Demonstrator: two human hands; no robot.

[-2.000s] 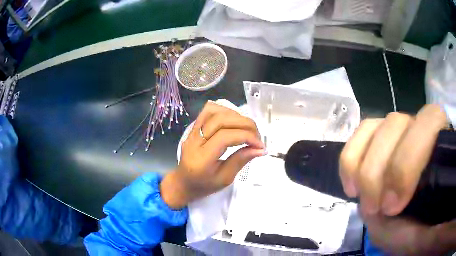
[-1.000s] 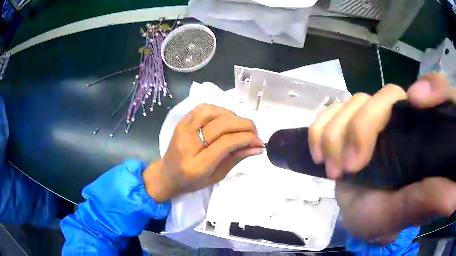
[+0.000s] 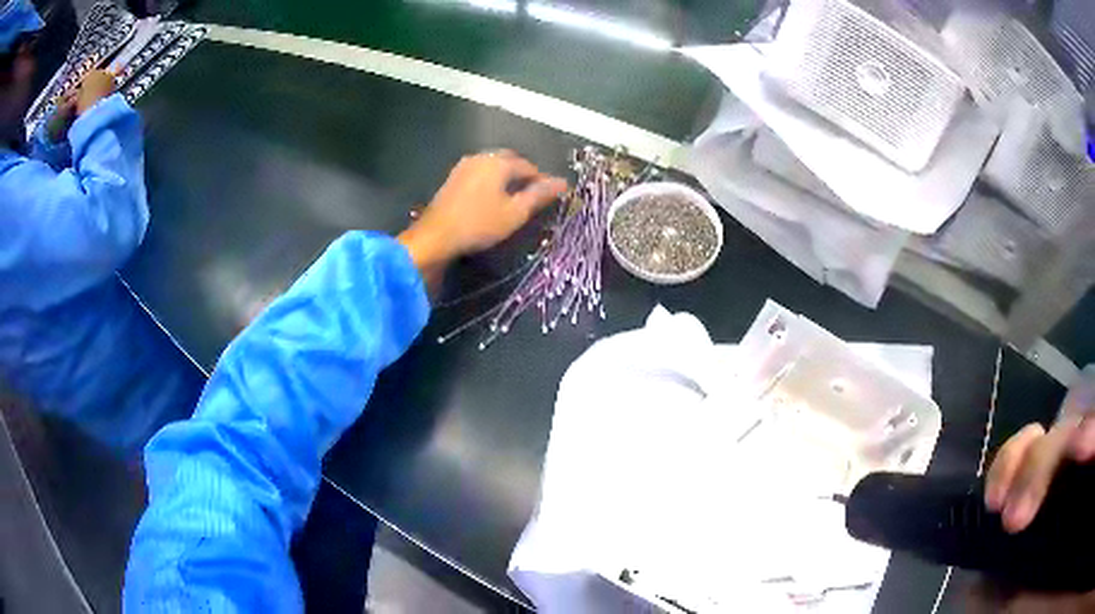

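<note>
My left hand (image 3: 483, 206) reaches over the dark bench, its fingertips at the upper left edge of the purple wire leads (image 3: 579, 254); whether they pinch a wire is unclear. My right hand (image 3: 1035, 474), cut off by the right edge, is closed on the black electric screwdriver (image 3: 919, 516). Its bit points left over the white housing shell (image 3: 847, 386), which lies on the white foam sheet (image 3: 600, 420). The shell's lower part is overexposed and cut off by the bottom edge. The white screw dish (image 3: 664, 276) with small metal pieces stands beside the wires.
Perforated grille shells (image 3: 874, 82) with foam between lie at the upper right. The green conveyor belt (image 3: 480, 54) and its pale rail run along the back. At the left, a person in a blue smock (image 3: 72, 228) handles black-and-white patterned strips (image 3: 162, 60).
My left hand has left the shell and moved up and left to the wires. The screwdriver's tip is apart from my left fingers. The view has shifted left, showing the neighbouring person.
</note>
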